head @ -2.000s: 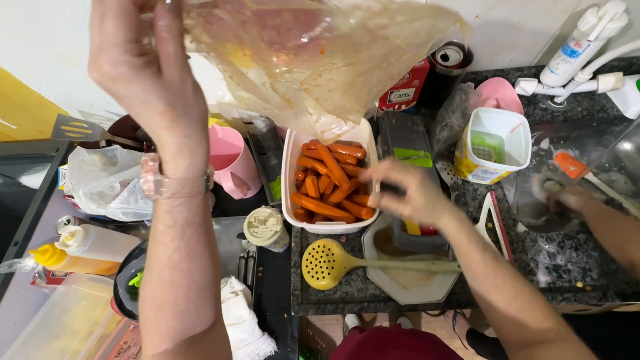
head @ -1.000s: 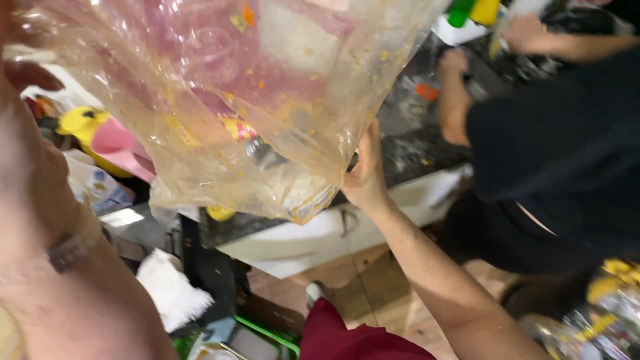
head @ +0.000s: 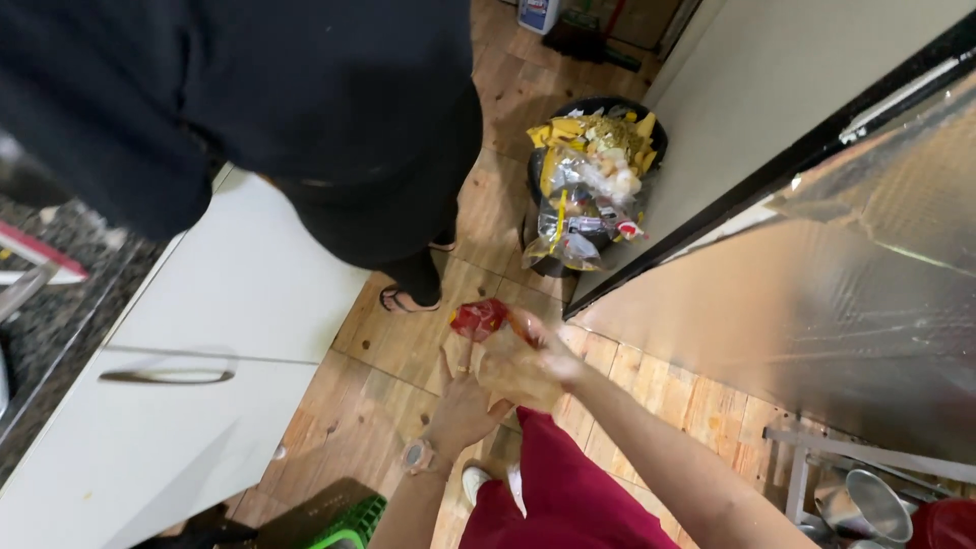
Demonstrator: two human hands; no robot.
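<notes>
My right hand point(head: 545, 347) is closed on a crumpled translucent plastic bag point(head: 518, 374), which hangs over the floor in front of my body. A red piece of packaging point(head: 479, 319) shows at the bag's far left end, beside my right fingers. My left hand point(head: 463, 408), with a ring and a wristwatch, lies just left of the bag with its fingers spread. Whether its fingertips touch the bag cannot be told.
Ahead stands a heaped black trash bin point(head: 537, 171) with wrappers on top. A person in dark clothes point(head: 343, 99) is at the left, by white cabinets point(head: 206, 427). A metallic panel point(head: 854, 305) borders the right; a metal rack point(head: 877, 450) holds pots. A green crate point(head: 354, 526) sits below.
The view has swung right from the counter to the floor and bin. The plastic bag, spread wide and held up before, is now bunched lower down, and my left hand has come to its side.
</notes>
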